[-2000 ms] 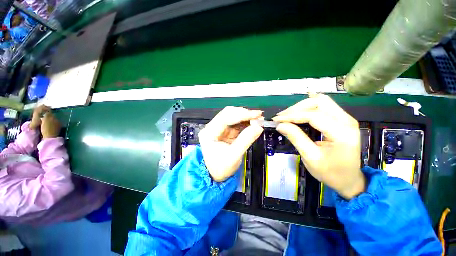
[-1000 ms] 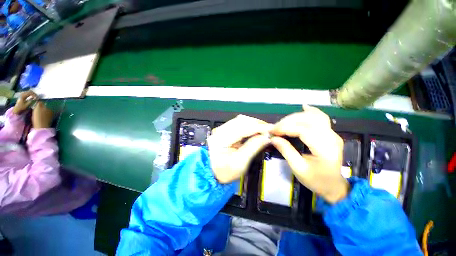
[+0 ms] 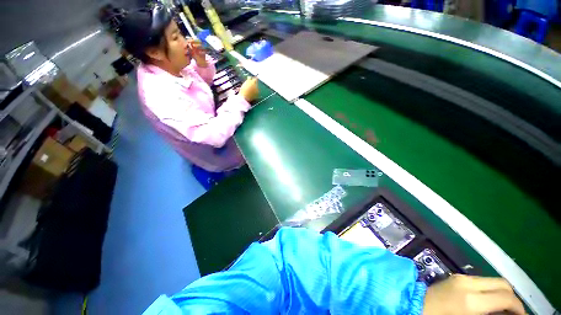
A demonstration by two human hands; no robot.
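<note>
The black phone tray (image 3: 403, 208) lies at the lower right, cut off by the picture's edge. One open-backed phone (image 3: 389, 227) with camera lenses shows in its end slot, and part of a second phone (image 3: 429, 261) shows beside it. My left hand (image 3: 470, 296) is over the tray at the bottom edge, seen from the back; its fingertips are hidden, so I cannot tell if it holds anything. My blue sleeve covers part of the tray. My right hand is not in view. A clear sheet (image 3: 355, 178) with dark-ringed holes lies on the green bench.
Crinkled scrap film (image 3: 323, 208) lies beside the tray. A person in pink (image 3: 184, 104) sits at the bench on the left. A flat board (image 3: 307, 58) lies across the white rail (image 3: 393, 169) beside the green belt. Boxes and shelves stand far left.
The view has swung to the left and tilted. My two hands were together above the tray's middle; now only my left hand shows, at the bottom edge. The neighbour's hand is near their face.
</note>
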